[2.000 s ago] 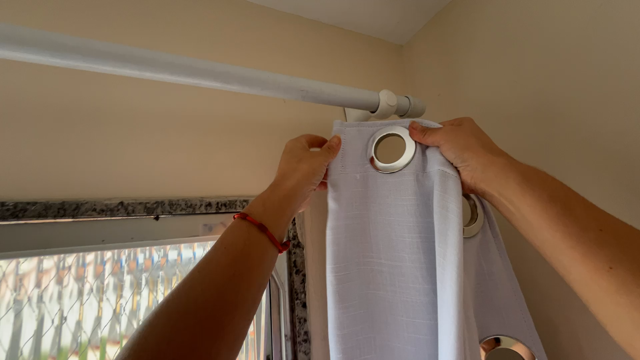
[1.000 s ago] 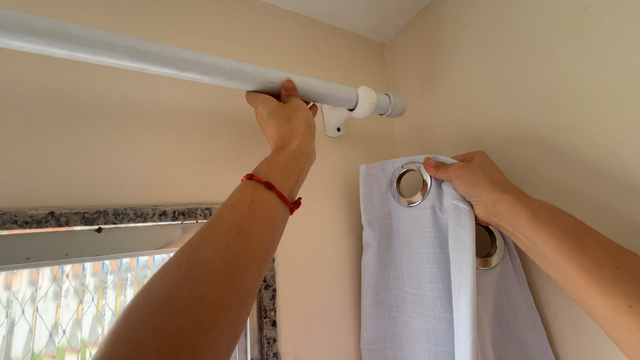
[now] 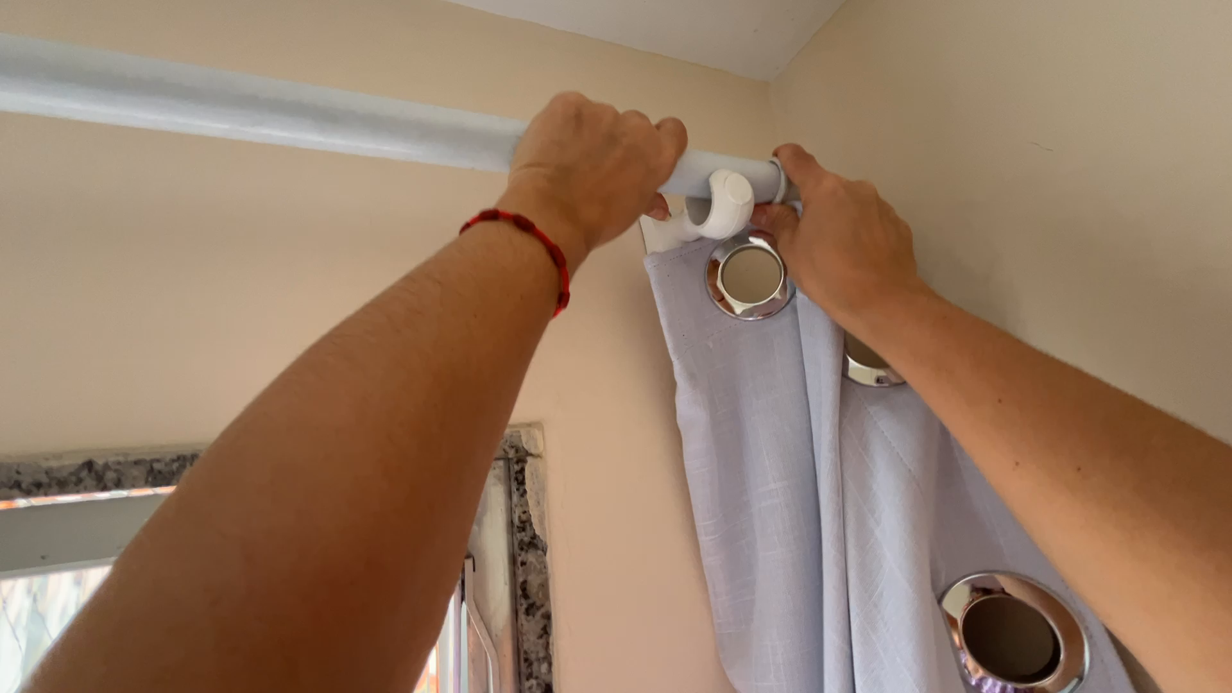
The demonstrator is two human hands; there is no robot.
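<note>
My left hand [image 3: 602, 168], with a red cord bracelet at the wrist, is wrapped around the white curtain rod [image 3: 385, 128] just left of its bracket. The white open hook bracket [image 3: 722, 207] is fixed near the corner, and the rod appears raised above its curved cup. My right hand [image 3: 842, 226] grips the rod's end, thumb and fingers about the end cap [image 3: 779, 181]. The pale curtain [image 3: 751, 414] hangs under that hand; whether the fingers also pinch its cloth is hidden. A shiny metal grommet [image 3: 751, 277] sits just below the bracket, with further grommets lower right.
Below left is a window with a speckled granite surround [image 3: 532, 558] and a metal frame [image 3: 82, 529]. Beige walls [image 3: 1039, 144] meet in a corner behind the rod's end, and the white ceiling [image 3: 664, 24] is just above.
My left hand, on the curtain top in the oldest frame, went to the rod and still holds it. My right hand has risen with the curtain to the rod's end. The rod has lifted from its bracket.
</note>
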